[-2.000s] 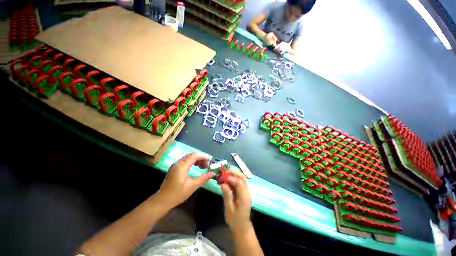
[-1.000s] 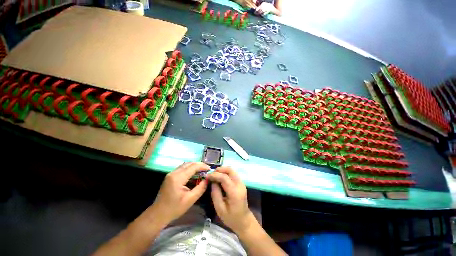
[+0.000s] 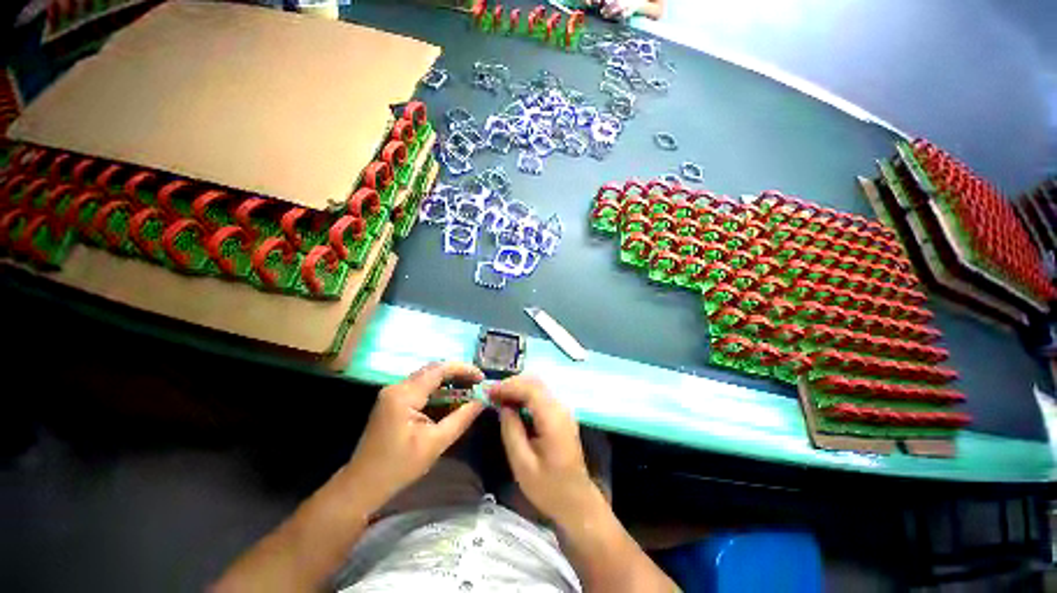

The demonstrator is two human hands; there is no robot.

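Observation:
My left hand [image 3: 414,419] and my right hand [image 3: 536,437] meet just in front of the table's near edge. Between their fingertips is a small circuit board module [image 3: 454,395], mostly hidden by the fingers; a bit of green and pale edge shows. My left hand grips it; my right fingertips touch its right side. The black square fixture [image 3: 501,351] sits on the table edge just beyond the hands, with no hand on it. A slim pale hand tool [image 3: 555,334] lies right of the fixture.
Silver-white frames [image 3: 510,220] lie loose mid-table. A dense block of red-looped modules [image 3: 765,290] is at right, with a stack [image 3: 974,220] beyond. Modules under a cardboard sheet [image 3: 232,99] are at left. A person's hand [image 3: 620,8] shows at the far edge. A blue stool [image 3: 759,564] is below right.
Since two seconds ago the view has shifted, the hands have drawn back from over the table edge, and the fixture has come into clear view. Over the last second the hands have barely moved.

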